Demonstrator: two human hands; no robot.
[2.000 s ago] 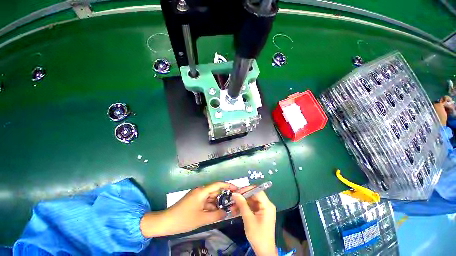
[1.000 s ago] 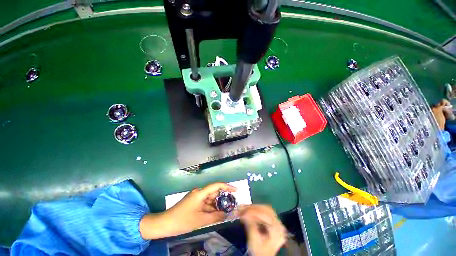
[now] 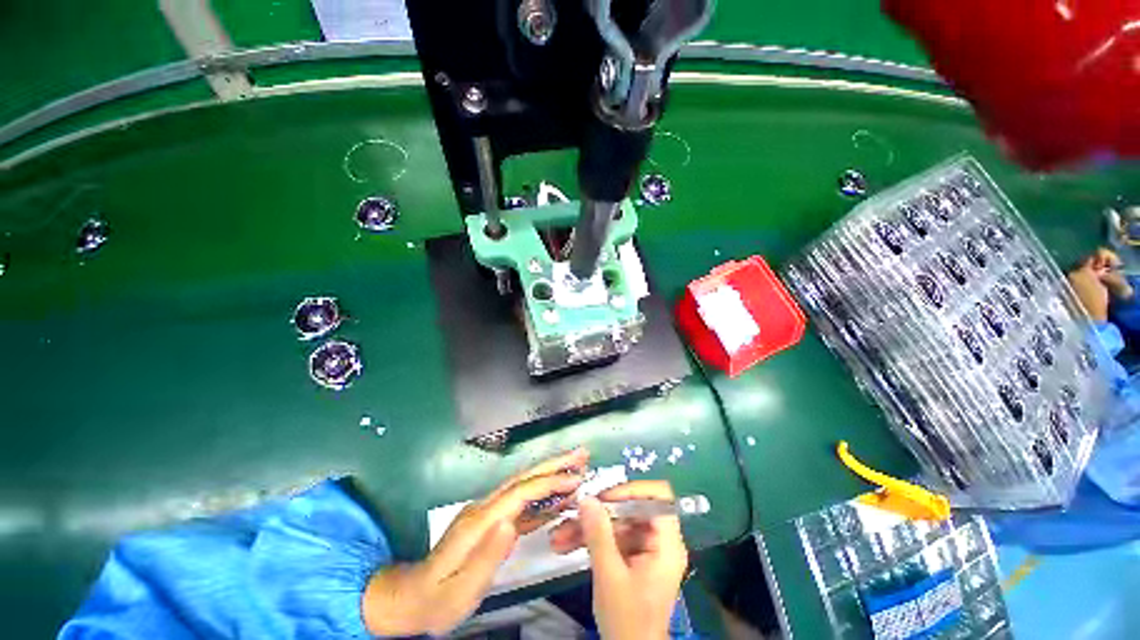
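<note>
My left hand [image 3: 481, 540] is at the front of the bench with its fingers bent around a round unit [image 3: 546, 509], mostly hidden by the fingers. My right hand [image 3: 631, 556] is close beside it, fingertips at the unit, and grips a slim silver-grey tool like tweezers [image 3: 675, 506] whose rear end points right. The tool's tip is hidden. A white paper sheet [image 3: 525, 570] lies under the hands. Small white pieces [image 3: 640, 460] are scattered just behind them on the green bench.
A hand press with a green plate [image 3: 569, 315] on a black base [image 3: 481, 388] stands ahead. Its red knob [image 3: 1038, 75] looms top right. A red bin [image 3: 773, 328], stacked blister trays [image 3: 963, 338], a yellow tool [image 3: 906, 498] and a grey tray [image 3: 863, 563] are right. Loose round units [image 3: 335, 364] lie left.
My right hand, blurred and lower a second ago, is back against my left hand. My left fingers now cover more of the unit. The view has shifted and the red knob has come into sight.
</note>
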